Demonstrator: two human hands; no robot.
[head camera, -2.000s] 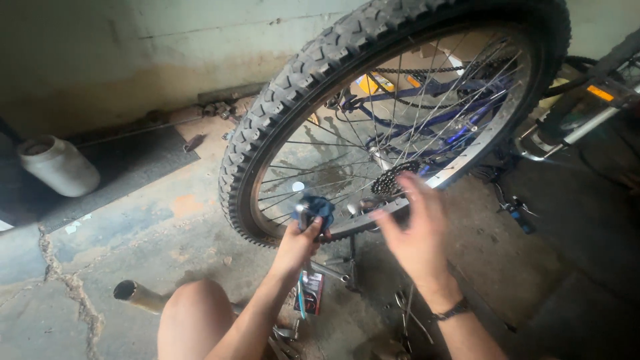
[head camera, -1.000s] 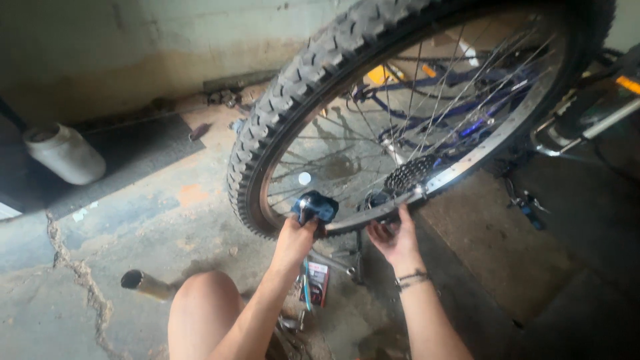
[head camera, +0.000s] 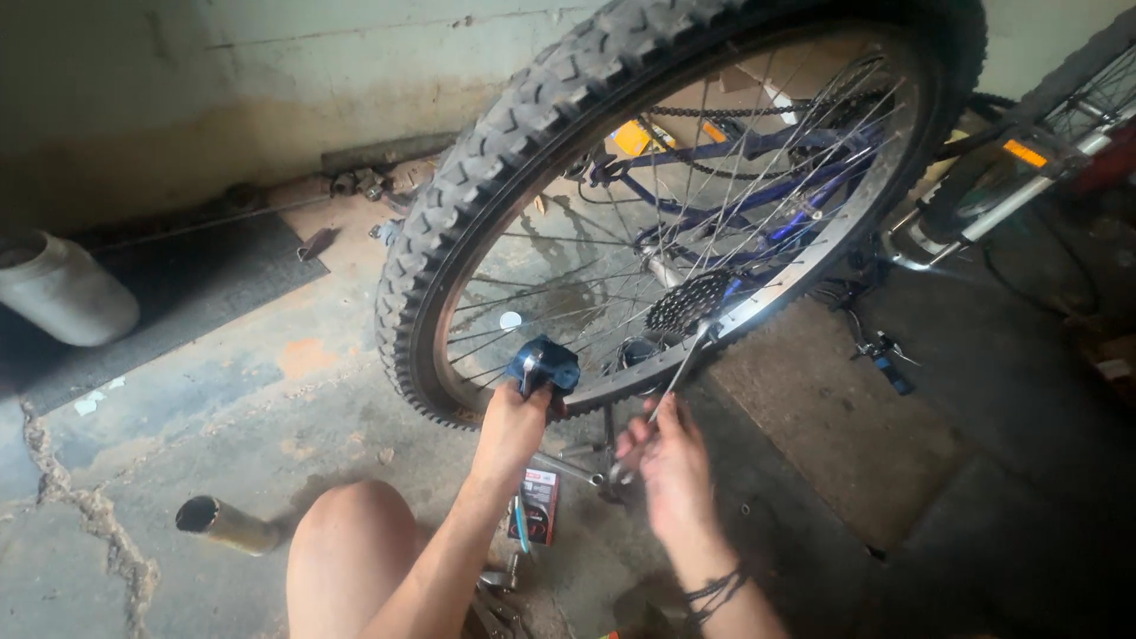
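Observation:
The bicycle wheel (head camera: 444, 240), with a knobby tire, stands tilted in front of me. My left hand (head camera: 517, 417) holds a dark blue cloth (head camera: 555, 362) with a metal tool (head camera: 532, 366) against it, beside the lower rim. In my right hand (head camera: 664, 453) is a metal wrench (head camera: 682, 368), whose far end reaches the wheel's axle area by the rear cassette (head camera: 688, 303). Whether the wrench sits on a nut, I cannot tell. Behind the spokes shows a blue bicycle frame (head camera: 754, 142).
A small boxed item (head camera: 543, 506), a light blue pen-like tool (head camera: 521, 524) and several metal tools (head camera: 501, 577) lie on the floor below my hands. An open tube (head camera: 235, 525) and a white plastic container (head camera: 75, 288) are at left. A bicycle fork (head camera: 985, 213) is at right.
My right hand had no visible wrench before; it now holds one up to the axle area. My left hand still holds the blue cloth near the lower rim.

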